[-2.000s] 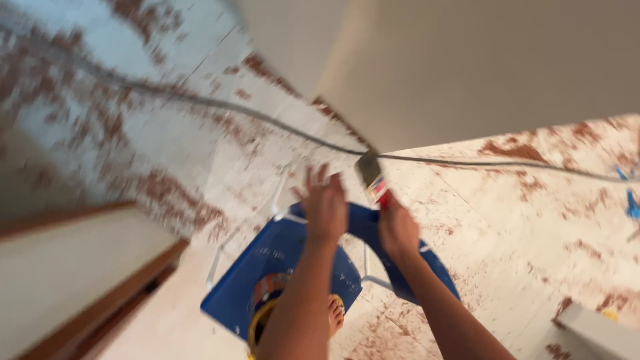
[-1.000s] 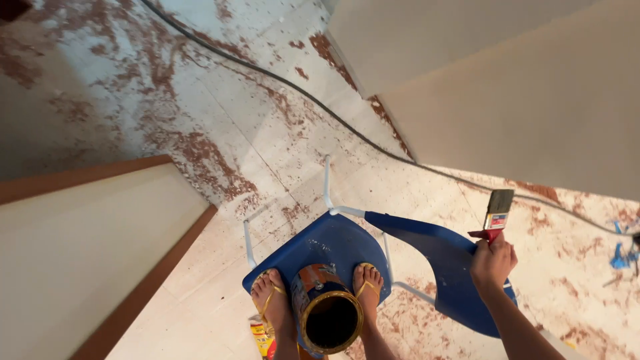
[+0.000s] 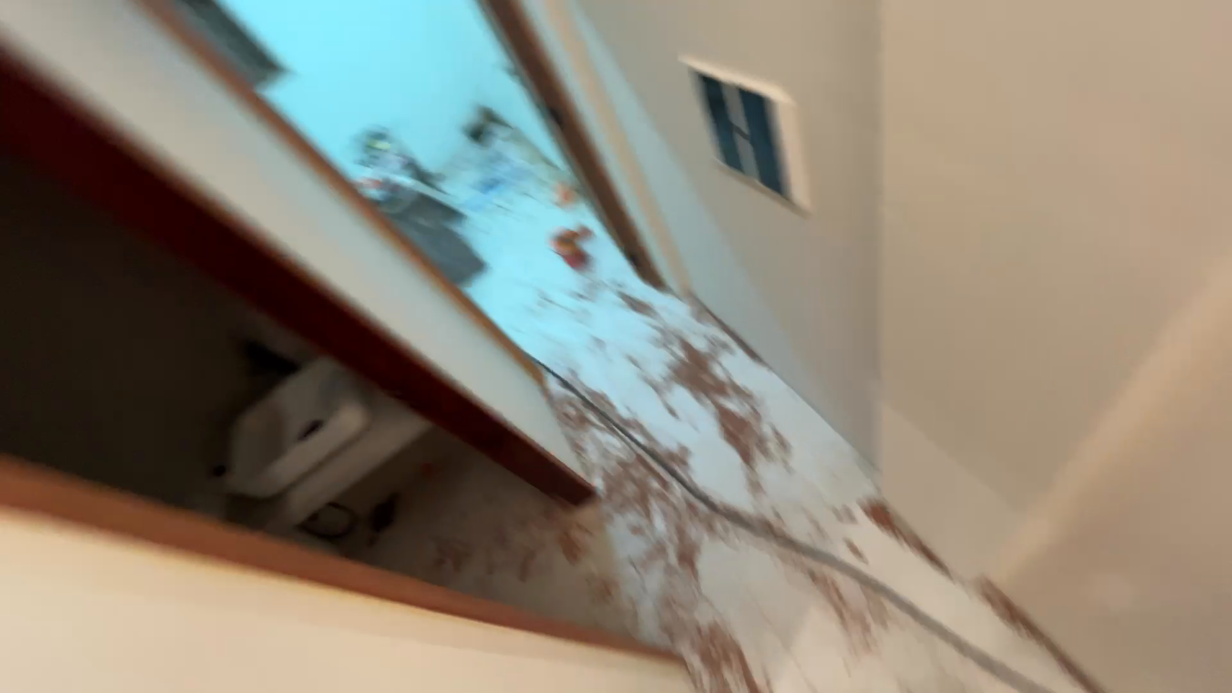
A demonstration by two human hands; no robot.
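Note:
Neither my left hand nor my right hand shows in the head view now, so what each holds is hidden. The view, blurred by motion, takes in a floor (image 3: pixel 712 577) with reddish-brown patches. A dark cable (image 3: pixel 818 553) runs across it from a doorway down to the lower right. The paintbrush, the blue chair and the can are out of frame.
A white wash basin (image 3: pixel 298 428) stands in a dark room at the left. Brown door frames (image 3: pixel 577 144) border a bluish-lit room with blurred items on its floor. A wall switch plate or small panel (image 3: pixel 746 130) is on the beige wall at right.
The view has swung up and away from the chair. My right hand with the paintbrush, my feet and the can, all seen a second ago, have left the frame.

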